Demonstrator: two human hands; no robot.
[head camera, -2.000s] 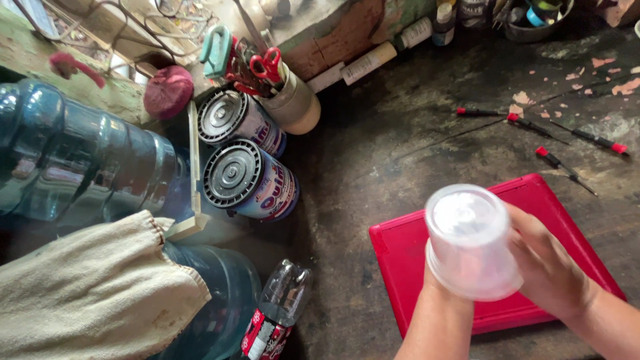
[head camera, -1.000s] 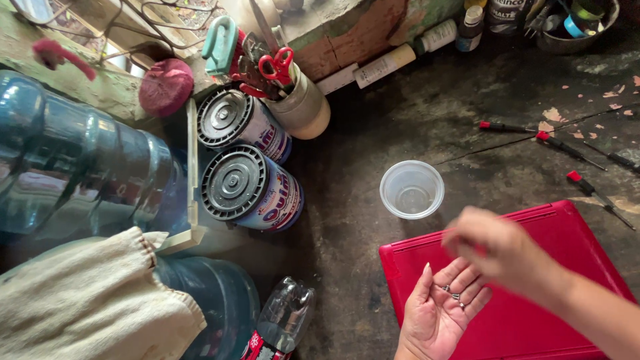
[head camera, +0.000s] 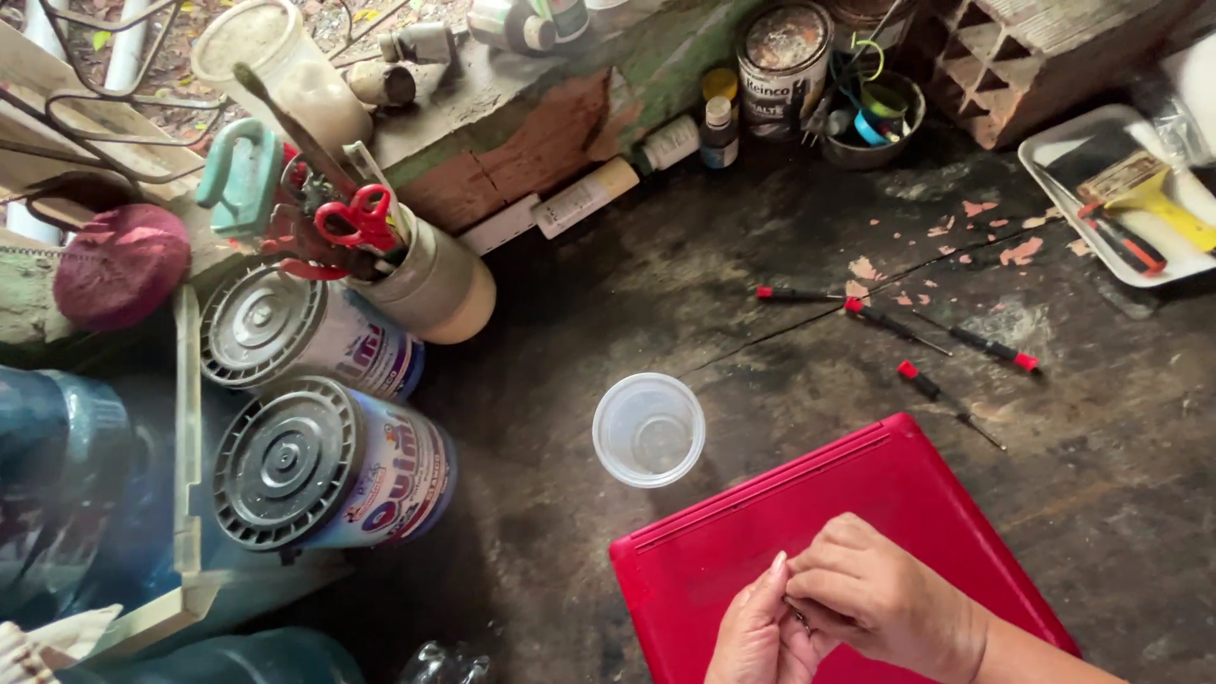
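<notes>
My left hand (head camera: 768, 627) is cupped over a red laptop (head camera: 722, 532), holding small metal screws (head camera: 800, 617) that show partly between the fingers. Fingertips of my right hand (head camera: 879, 598) reach into that palm and touch there; whether they pinch a screw is hidden. Just beyond the laptop's hinge edge stands a clear plastic cup (head camera: 650, 429), upright. Several small screwdrivers (head camera: 893, 324) with red and black handles lie on the dark table to the right of the cup.
Two paint cans (head camera: 290, 465) and a pot of tools (head camera: 442, 285) with red scissors (head camera: 359, 220) stand at left. A white foam tray (head camera: 1130, 271) holding a brush is at far right. Bottles (head camera: 719, 133), a Reinco can (head camera: 785, 76) and a hollow brick (head camera: 1026, 76) line the back.
The clear cup, held in my hands in the earliest frame, now stands on the table. My right hand, raised above the left a second ago, has come down to the left palm.
</notes>
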